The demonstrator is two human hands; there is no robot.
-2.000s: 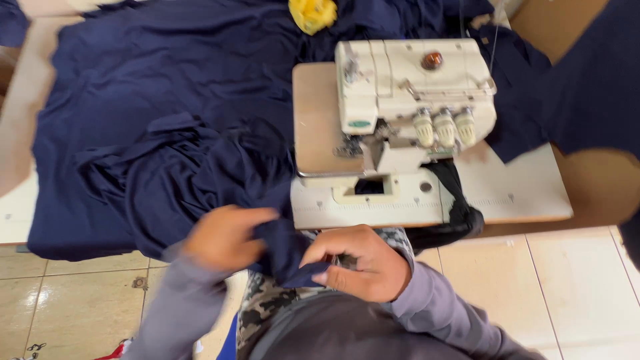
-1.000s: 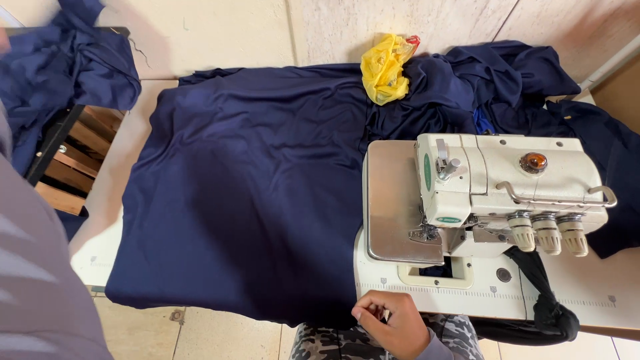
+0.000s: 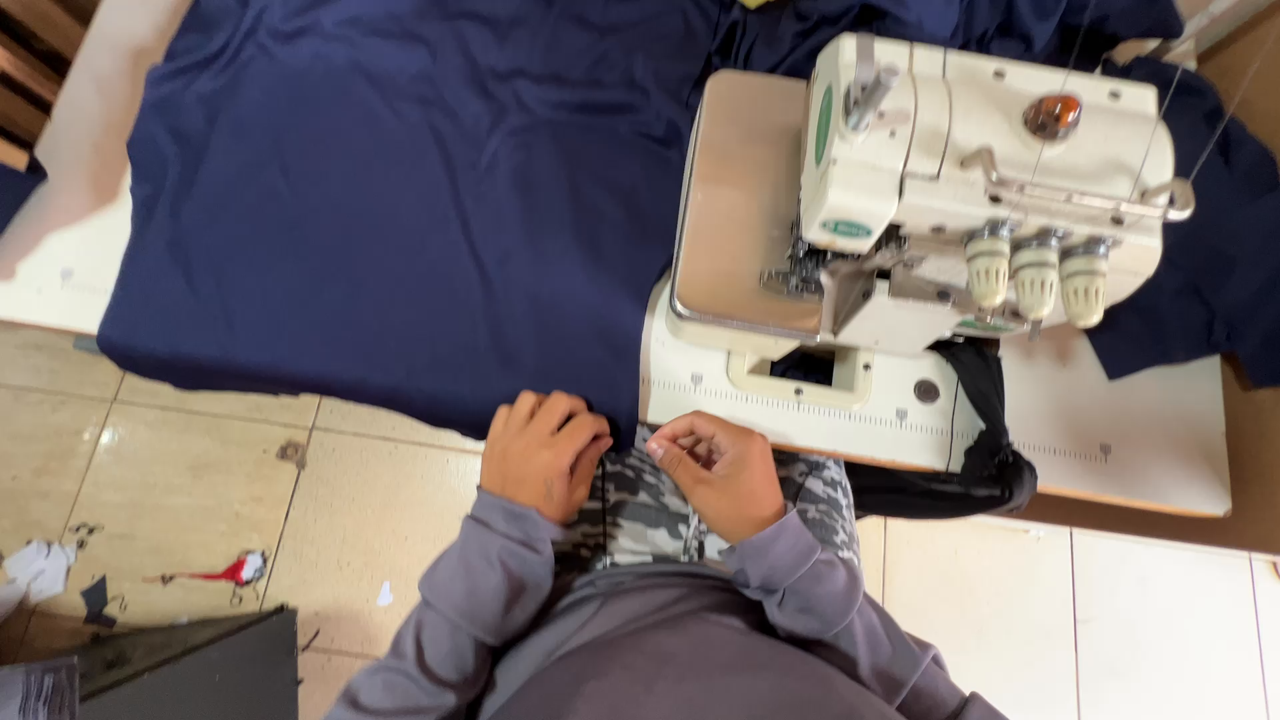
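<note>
A wide navy fabric piece (image 3: 400, 220) lies over the left part of the sewing table, its near edge hanging at the front. My left hand (image 3: 545, 452) rests at its near right corner with the fingers curled onto the cloth; whether it grips the cloth is partly hidden. My right hand (image 3: 722, 470) is just right of that corner, over my lap, thumb and forefinger almost together; I cannot tell if a bit of thread or cloth is between them. The white overlock sewing machine (image 3: 985, 180) stands beyond my right hand, its metal plate (image 3: 750, 200) beside the fabric.
More navy cloth (image 3: 1190, 220) lies behind and right of the machine. A black cloth strip (image 3: 985, 410) is tied and hangs over the front table edge (image 3: 1120, 490). Threads run up from the machine. A dark box (image 3: 200, 670) and scraps (image 3: 40, 568) are on the tiled floor at left.
The navy fabric, bunched two seconds ago, is spread out over the table. My left hand, not visible one second ago, is at the fabric's near right corner. The view has shifted.
</note>
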